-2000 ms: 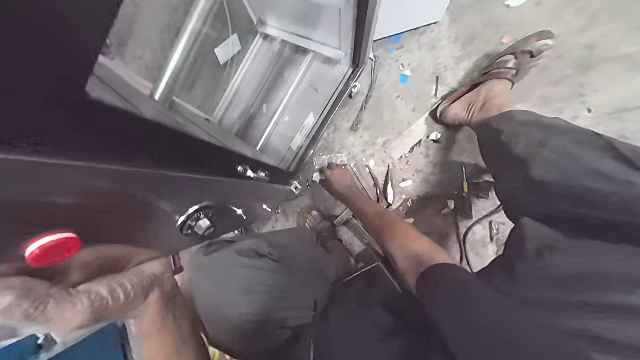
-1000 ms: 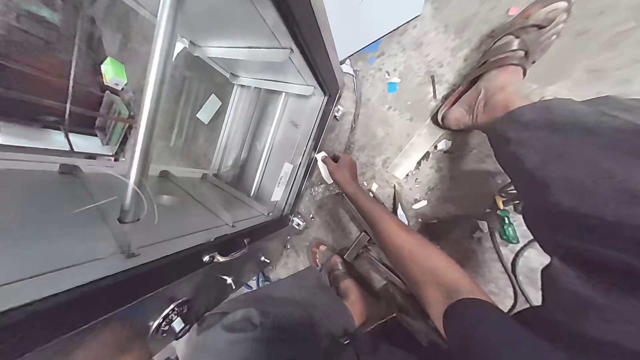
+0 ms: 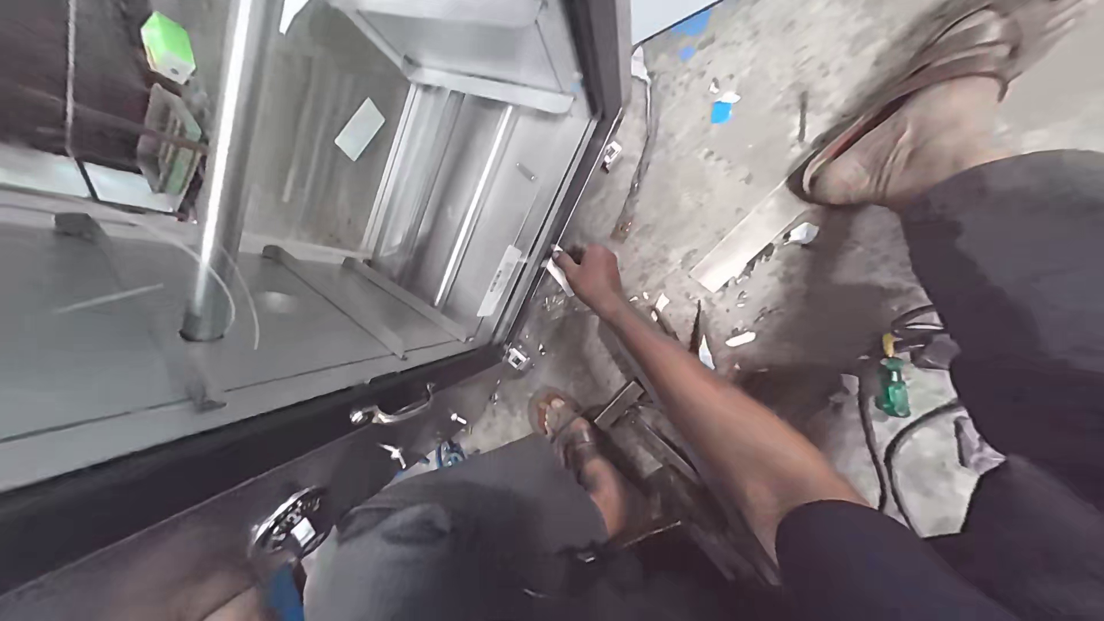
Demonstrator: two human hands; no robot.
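Note:
My right hand is closed around a small white piece, perhaps paper or cloth, at the dark outer edge of a metal-framed cabinet. At the lower left, blurred skin of my left hand or arm shows; its fingers and anything in them cannot be made out. Inside the cabinet are a round metal post, grey ledges and a pale label. A curved metal handle and a round silver dial sit on the dark side nearest me.
On the concrete floor lie a flat pale strip, a green-handled tool, black cable, white scraps and a blue scrap. A metal frame lies beneath my right arm. Sandalled feet stand on either side.
The view has shifted strongly toward the cabinet's inside. My right hand was low by the floor near the cabinet corner and is now at its edge with the white piece. The red disc has left view.

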